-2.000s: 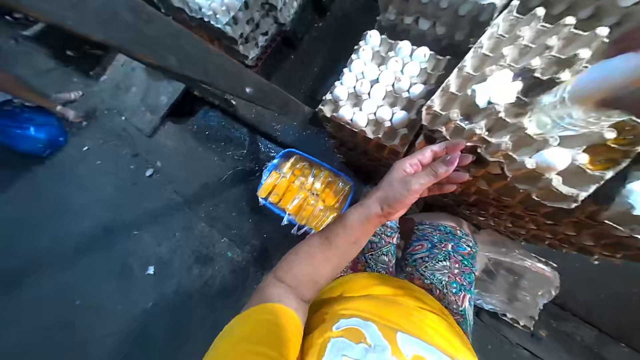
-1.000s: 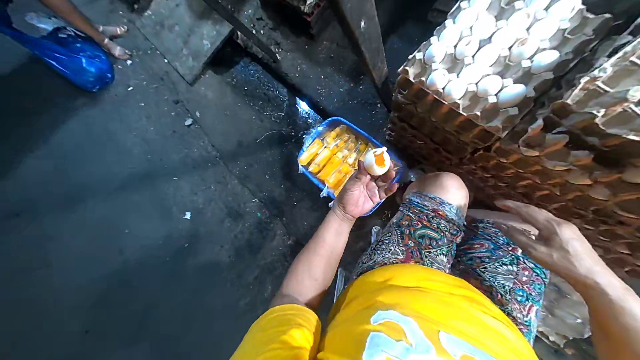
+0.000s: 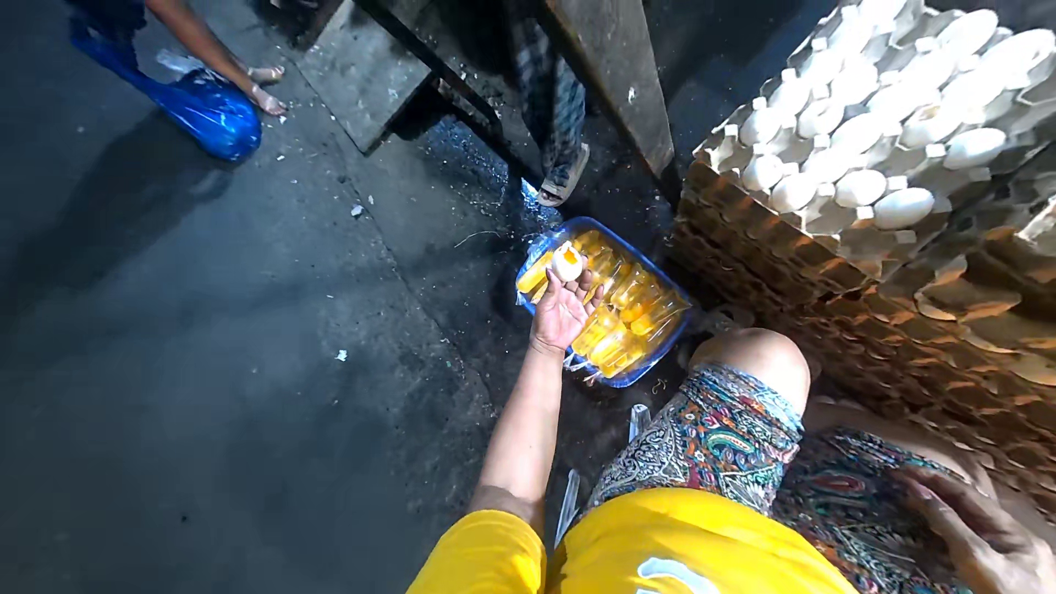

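My left hand (image 3: 564, 312) is palm up above a blue plastic basin (image 3: 678, 326), with a white egg (image 3: 567, 262) at its fingertips. The egg's shell is broken at the top and orange-yellow shows in the opening. Filled clear plastic bags (image 3: 615, 334) with yellow contents lie in the basin. My right hand (image 3: 978, 524) hangs over my patterned shorts at the lower right, fingers slightly bent and apart, with nothing seen in it. White eggs (image 3: 860, 188) sit in the top cardboard egg tray (image 3: 833, 241) of a tall stack at the right.
Another person's foot (image 3: 554, 194) in a sandal is just beyond the basin. At the upper left, another person's bare feet (image 3: 266, 91) are beside a blue plastic bag (image 3: 216, 120). A wooden beam (image 3: 615, 74) slants down behind the basin. White scraps lie on the dark floor.
My left hand, empty over the trays' edge at first, now holds the broken egg over the basin. My right hand has moved down to the lower right. The view has shifted.
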